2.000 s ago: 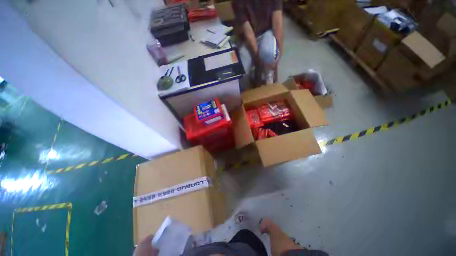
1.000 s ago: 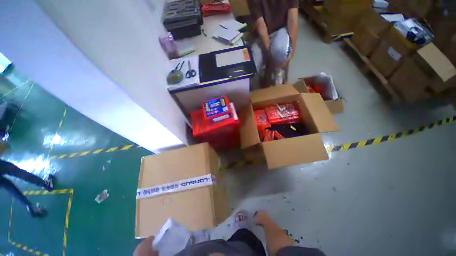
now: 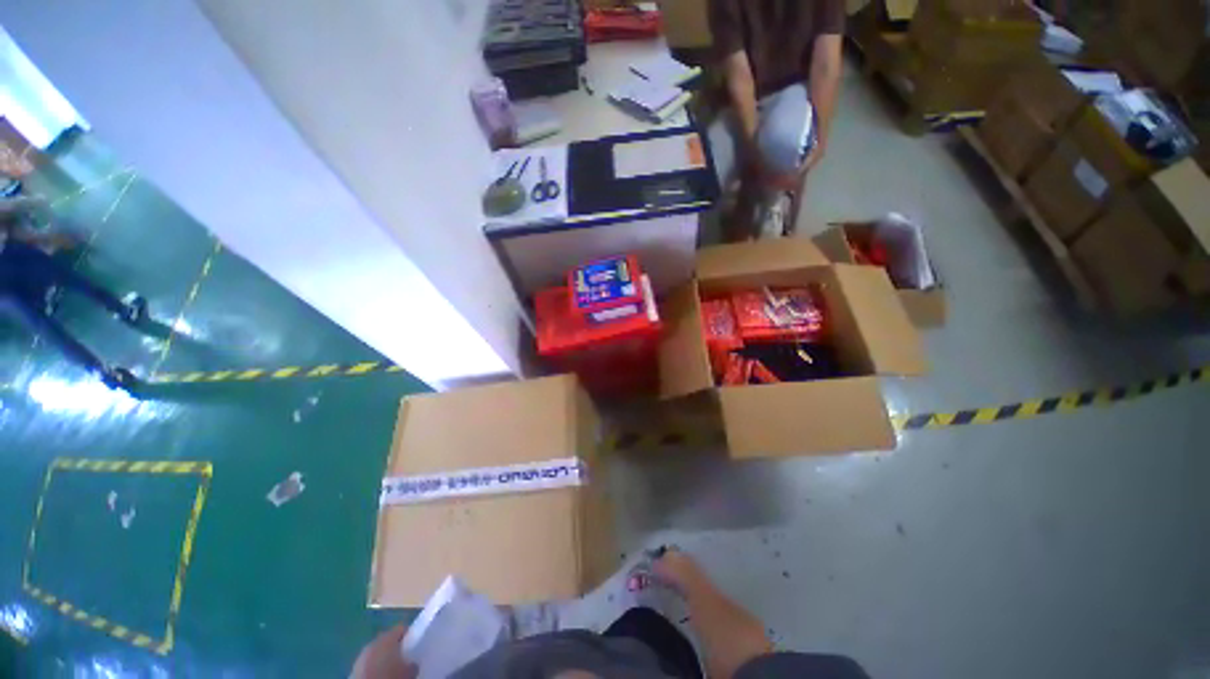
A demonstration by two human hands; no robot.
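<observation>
My left hand (image 3: 381, 655) is at the bottom edge, partly cut off, and grips a folded white paper (image 3: 455, 629). The paper lies in front of the near edge of a closed brown carton (image 3: 484, 551) with a pale printed tape strip. My right hand (image 3: 670, 570) is low in the middle, small and blurred, with the forearm running to the bottom edge. Small dark bits show at its fingers; whether it holds something cannot be told. An open carton (image 3: 806, 421) with red packs (image 3: 779, 313) inside stands on the floor further ahead.
A red box stack (image 3: 597, 325) with a blue label stands beside a desk (image 3: 597, 252) carrying scissors (image 3: 545, 182). A person (image 3: 783, 80) holds a silvery pack behind the open carton. A white pillar (image 3: 385, 186) is at left; stacked cartons (image 3: 1075, 159) at right. Another person's legs (image 3: 67, 318) show far left.
The view has swung left, so the cartons and desk sit further right in the picture. The walking person's legs at far left have moved up in the picture. My left hand still holds the paper.
</observation>
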